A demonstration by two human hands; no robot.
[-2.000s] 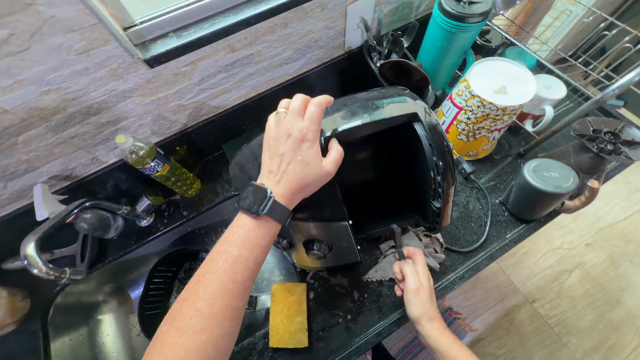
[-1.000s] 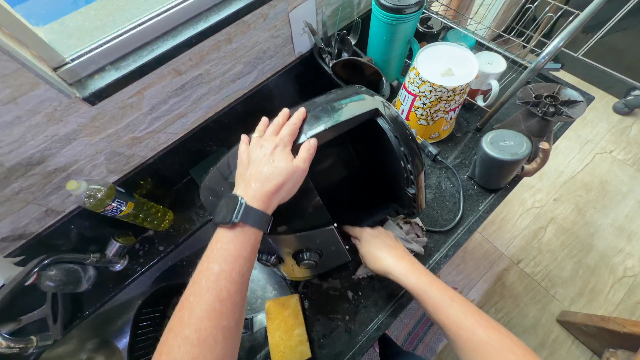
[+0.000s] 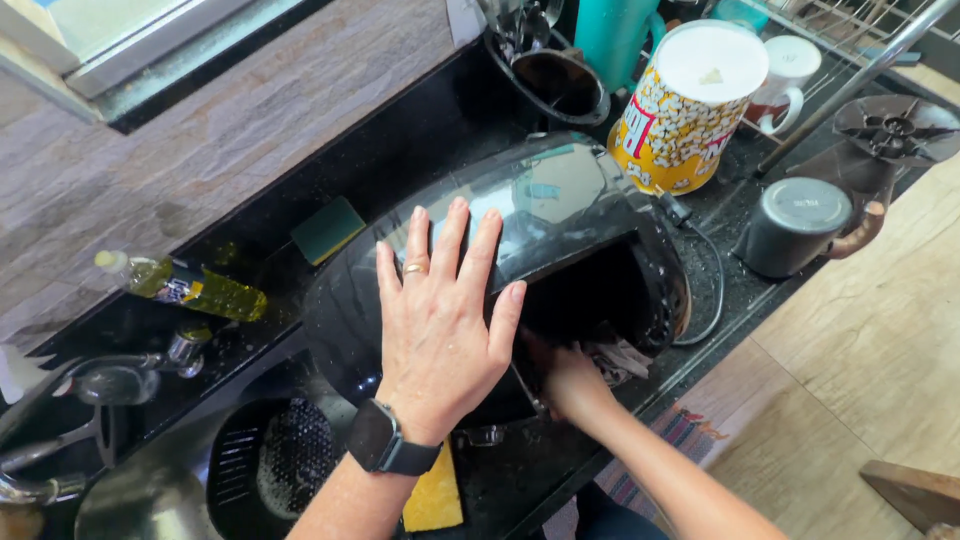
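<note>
A black air fryer body lies on its side on the dark counter, its empty basket cavity facing me. Spread flat on its glossy shell is my left hand, with a ring and a smartwatch. My right hand reaches into the lower edge of the cavity; its fingers are hidden, so what they hold cannot be told. Beside it lies a crumpled cloth or paper. A yellow cloth shows below my left wrist. The air fryer's cord curls at the right.
A soapy black basket sits in the steel sink under a faucet. Behind are a detergent bottle and a sponge. A popcorn bucket, a cutlery holder and a dark cup stand around the far end.
My right hand has moved from beside the cavity's lower edge to inside it; the dark tool seen in it earlier is out of sight. My left hand now lies flatter on the shell.
</note>
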